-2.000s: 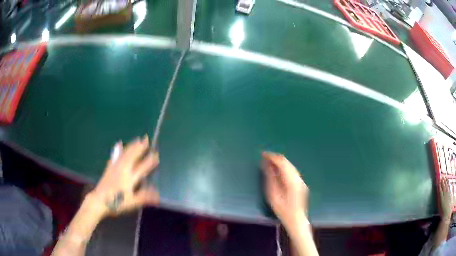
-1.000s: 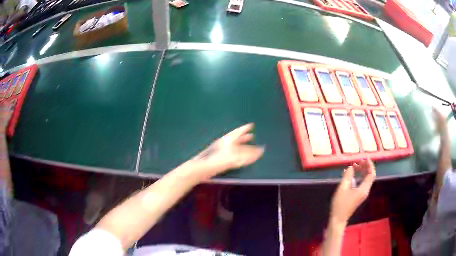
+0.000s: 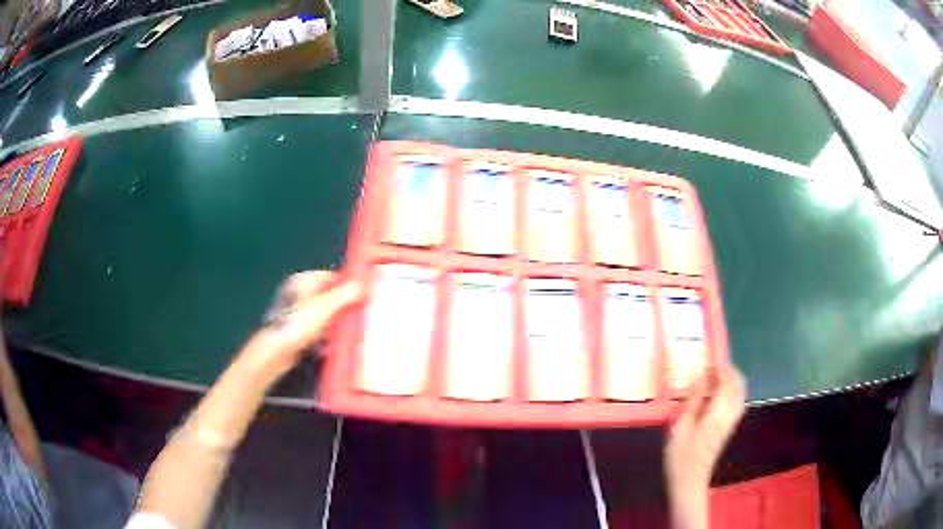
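Observation:
A red phone tray (image 3: 517, 267) with two rows of five recesses lies in front of me at the worktop's near edge. Each recess holds a gold phone; one phone (image 3: 554, 341) is in the middle of the near row. The phones look bright and slightly blurred, with bluish screen parts at the top. My left hand (image 3: 310, 310) holds the tray's left edge, its fingers partly hidden by the tray. My right hand (image 3: 708, 413) holds the near right corner.
A brown cardboard box (image 3: 271, 70) with white items stands beyond the metal strip (image 3: 579, 124). A loose phone (image 3: 563, 24) lies there too. Another red tray (image 3: 36, 217) is at the far left. A red empty tray (image 3: 767, 498) is low at the right. Other people's arms show at both sides.
The full tray has moved left from the right side of the worktop to in front of me. Both hands, empty one second ago, now hold its edges.

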